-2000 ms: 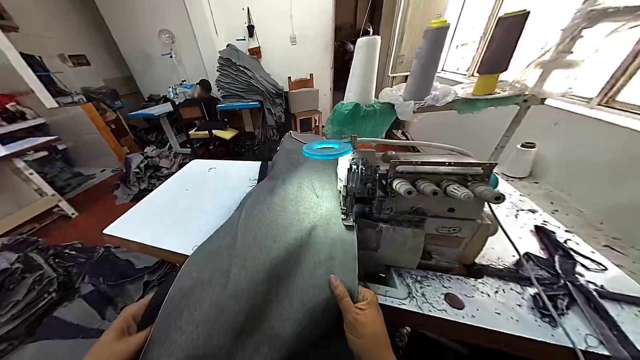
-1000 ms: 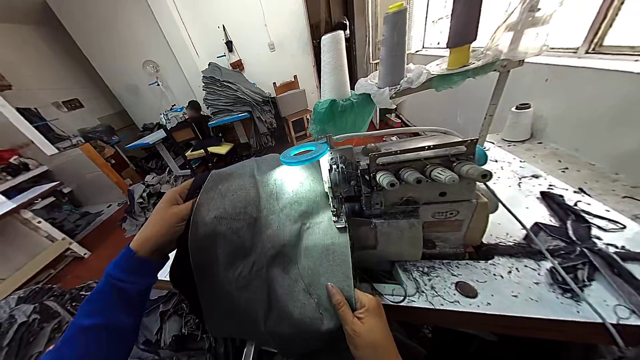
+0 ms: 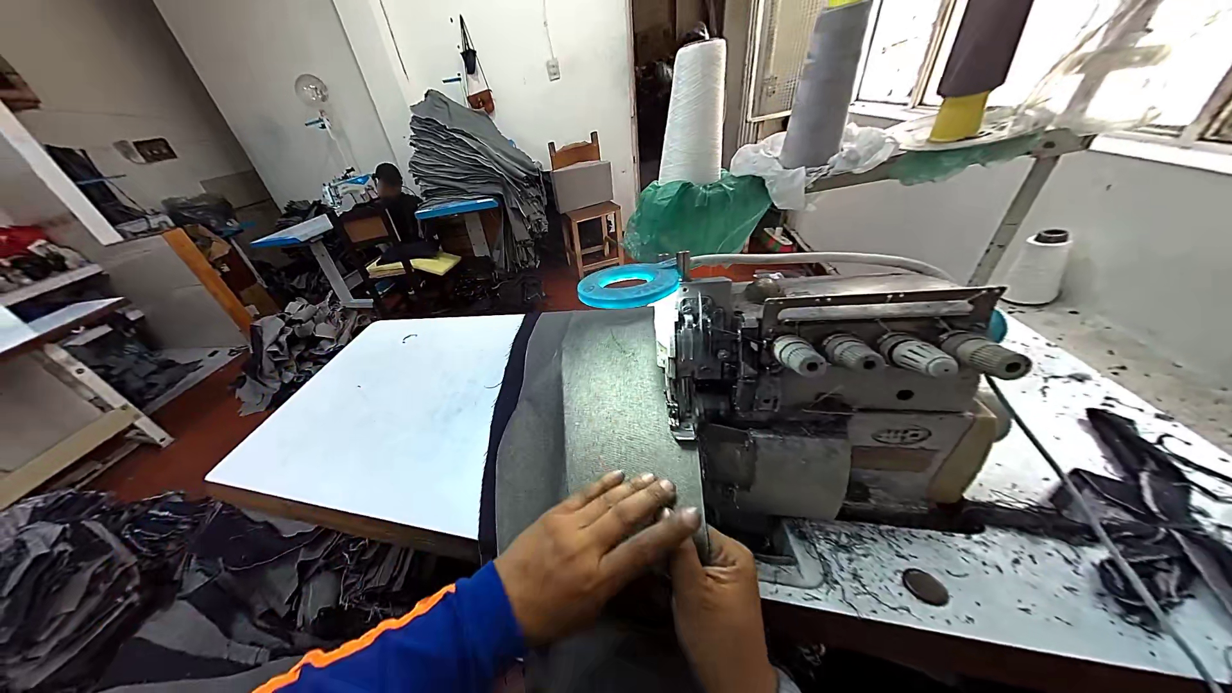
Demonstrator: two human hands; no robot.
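Grey denim fabric [image 3: 616, 404] lies under the presser area of an overlock sewing machine [image 3: 866, 385] and hangs over the table's front edge. My left hand [image 3: 592, 553] rests on top of it, its fingers extended and close together near the right edge. Beside it, my right hand [image 3: 717, 597] pinches that edge between thumb and fingers, below the machine's needle area. A lit blue ring lamp [image 3: 628, 286] shines on the fabric at the machine head's left. The fabric's dark left border shows against the white table top [image 3: 366, 414].
Thread cones, including a white one [image 3: 693, 111], stand behind the machine. Dark fabric strips [image 3: 1136, 520] and lint lie on the right of the table. Cut scraps [image 3: 115, 577] are heaped at lower left. A person [image 3: 393, 202] sits in the background near stacked fabric [image 3: 476, 164].
My left hand has moved right, from the fabric's left side onto its right part near my right hand. The fabric, spread wide before, now lies narrower, with its dark left border showing.
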